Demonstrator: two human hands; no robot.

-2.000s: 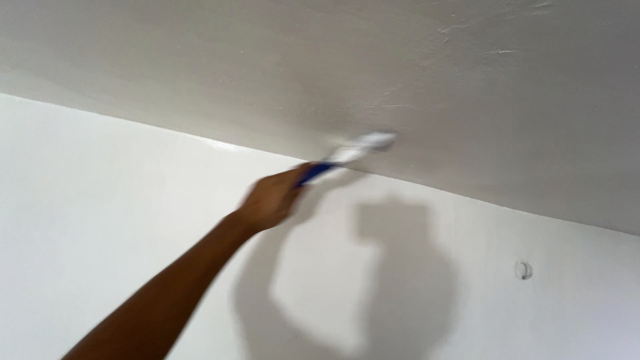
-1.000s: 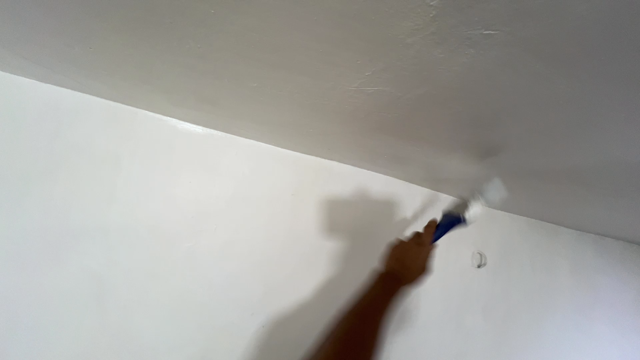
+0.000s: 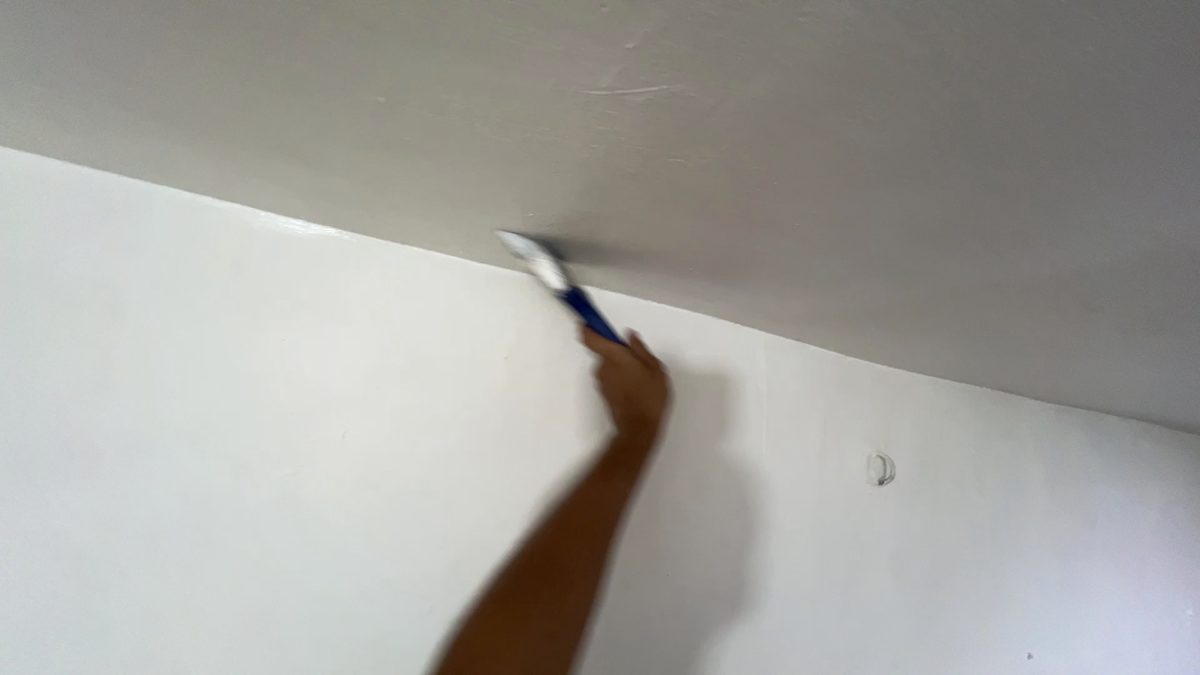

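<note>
A paintbrush (image 3: 548, 267) with a blue handle and a whitish, motion-blurred head is in my left hand (image 3: 633, 380), near the middle of the view. My fingers are closed around the handle. The brush slants up to the left, its head over the ceiling's edge just above the wall line; whether the bristles touch cannot be told for the blur. My bare forearm rises from the bottom edge. My right hand is out of view.
The white wall (image 3: 234, 422) meets the grey ceiling (image 3: 844, 187) along a slanting line. Thin raised marks show on the ceiling. A small round fitting or hole (image 3: 880, 468) is on the wall at right. A glossy patch (image 3: 300, 226) lies along the wall's top edge.
My left hand and the brush moved right along the wall-ceiling line between the two earlier frames, then back left. The brush head now points up-left instead of up-right.
</note>
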